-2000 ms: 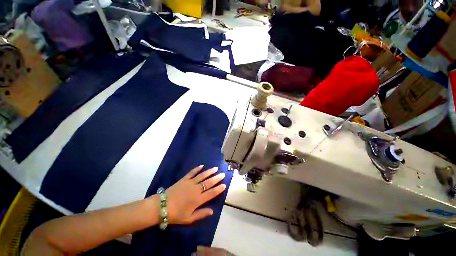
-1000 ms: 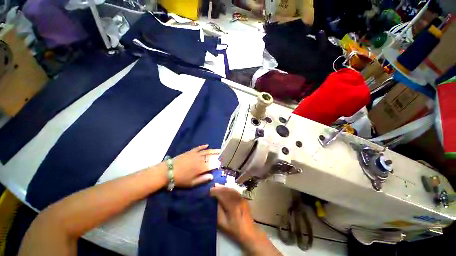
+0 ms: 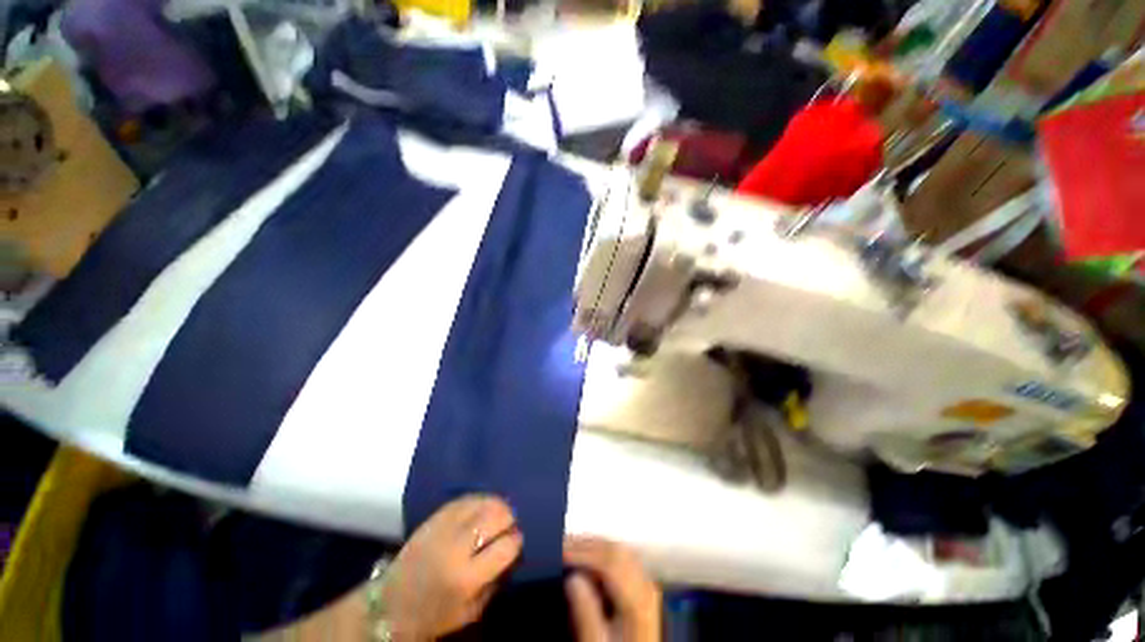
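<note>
A long navy panel (image 3: pixel 509 364) lies on the white table (image 3: pixel 364 376), its right edge beside the needle area of the cream-white sewing machine (image 3: pixel 753 282). My left hand (image 3: pixel 458 558), with a ring and bracelet, grips the panel's near end at the table's front edge. My right hand (image 3: pixel 615 589) is at the panel's near right corner, cut off by the bottom of the frame. The frame is blurred, and I cannot tell if its fingers hold the cloth. A small light shines on the panel by the needle.
More navy panels (image 3: pixel 295 295) lie to the left. A yellow crate (image 3: pixel 63 514) is at the lower left below the table edge. Dark scissors or snips (image 3: pixel 753 445) lie under the machine arm. A red cloth (image 3: pixel 819 153) is behind the machine. White scraps (image 3: pixel 889 562) are at the right table edge.
Both hands have moved from the needle area down to the panel's near end at the table edge. The panel now lies straighter. The view has shifted, showing more of the table's right front.
</note>
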